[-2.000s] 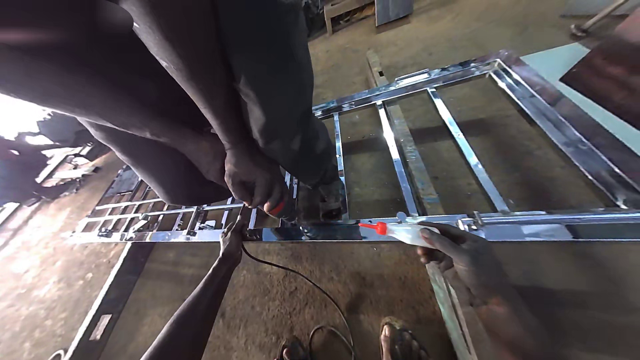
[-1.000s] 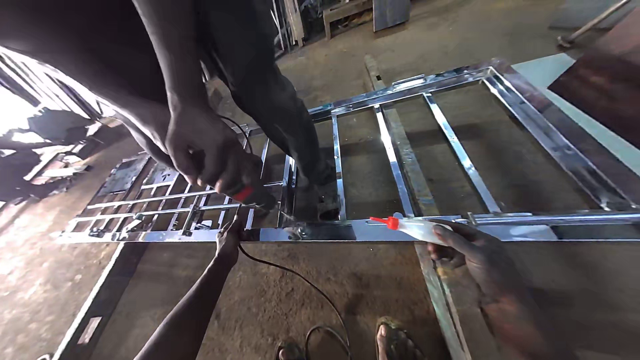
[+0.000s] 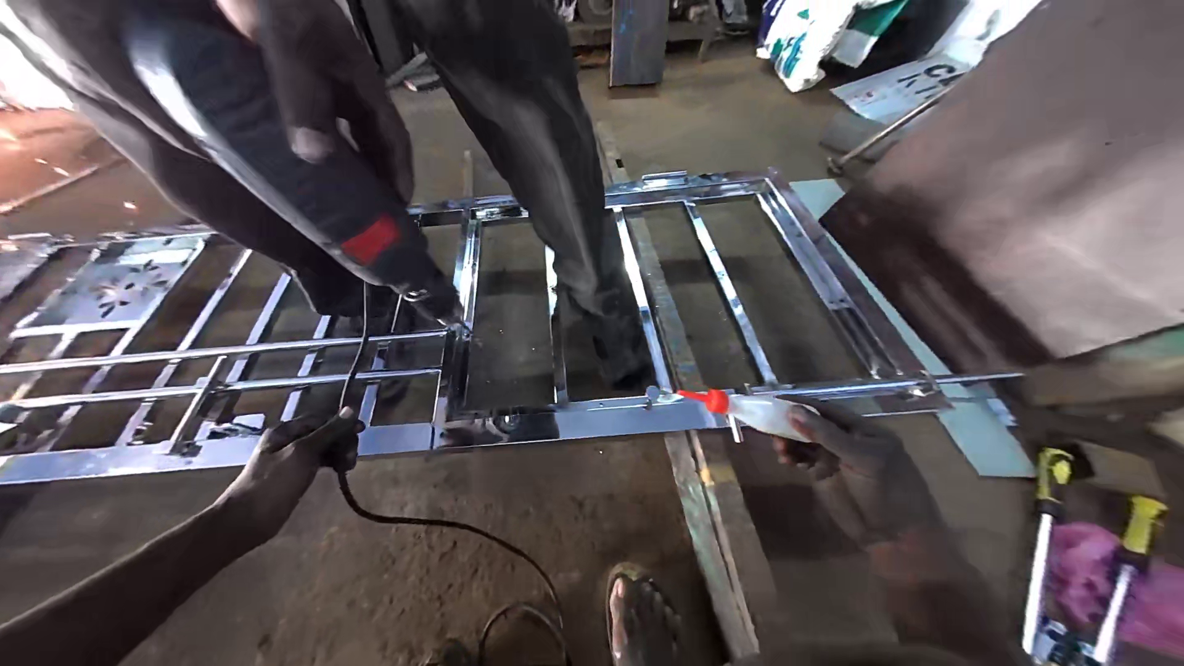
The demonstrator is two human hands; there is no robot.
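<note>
A shiny metal frame with crossbars (image 3: 592, 421) lies low across the view. My left hand (image 3: 310, 444) is at its near rail, fingers closed around a dark power cable (image 3: 407, 519). My right hand (image 3: 846, 453) holds a white squeeze bottle (image 3: 763, 415) with a red nozzle, whose tip is by the near rail where a crossbar meets it. Another person's hand (image 3: 324, 120) is on a dark power tool (image 3: 370, 240) with a red patch; its front end is close to a crossbar joint left of the middle. That person stands with a leg inside the frame.
A wooden beam (image 3: 717, 536) runs under the frame. Yellow-handled bolt cutters (image 3: 1045, 546) lie at the lower right, beside pink material (image 3: 1082, 573). A large brown panel (image 3: 1027, 185) stands at the right. The cable loops near my sandalled foot (image 3: 638, 615).
The other person's power tool has come up closer to the camera, away from the near rail. My left hand now has the cable in its fingers. The view has shifted.
</note>
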